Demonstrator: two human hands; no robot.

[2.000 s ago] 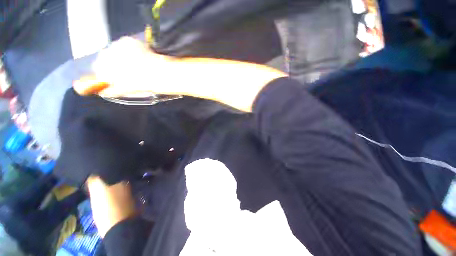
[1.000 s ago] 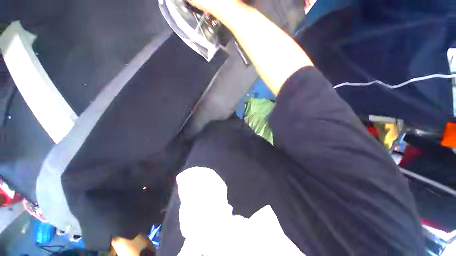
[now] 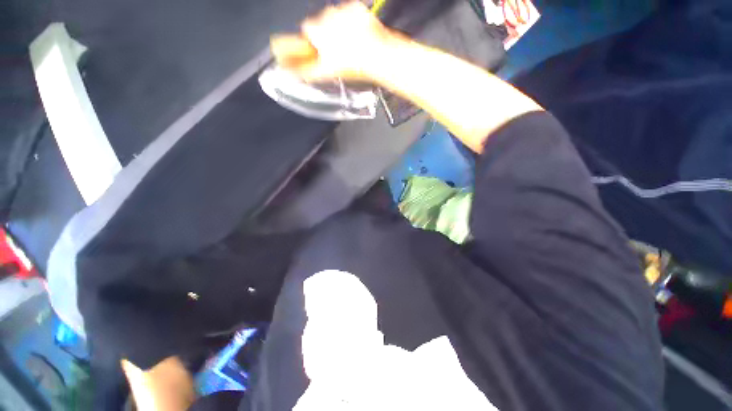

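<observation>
My right hand [image 3: 345, 44] is closed around the orange-brown handle of a silvery steam iron [image 3: 317, 98] at the upper middle. The iron is over the far part of a black garment [image 3: 217, 168]; whether it touches is not clear. The garment lies along a grey rounded-end board [image 3: 64, 265] and drapes over its near side, with small pale dots [image 3: 193, 296] on it. My left hand [image 3: 160, 384] is at the lower left by the garment's hanging edge, blurred and partly cut off by the picture's bottom; its fingers are not clear.
A pale curved strip [image 3: 76, 120] lies on the dark table at left. Pale green cloth [image 3: 433, 205] is below the table edge. A red-and-white card [image 3: 514, 18] is at the top. Blue plastic [image 3: 229, 365] shows near my left hand. Dark blue cloth [image 3: 642, 104] is at right.
My right hand and the iron moved from the left end to the upper right, then slightly back. My left hand moved lower. The garment now extends along the board.
</observation>
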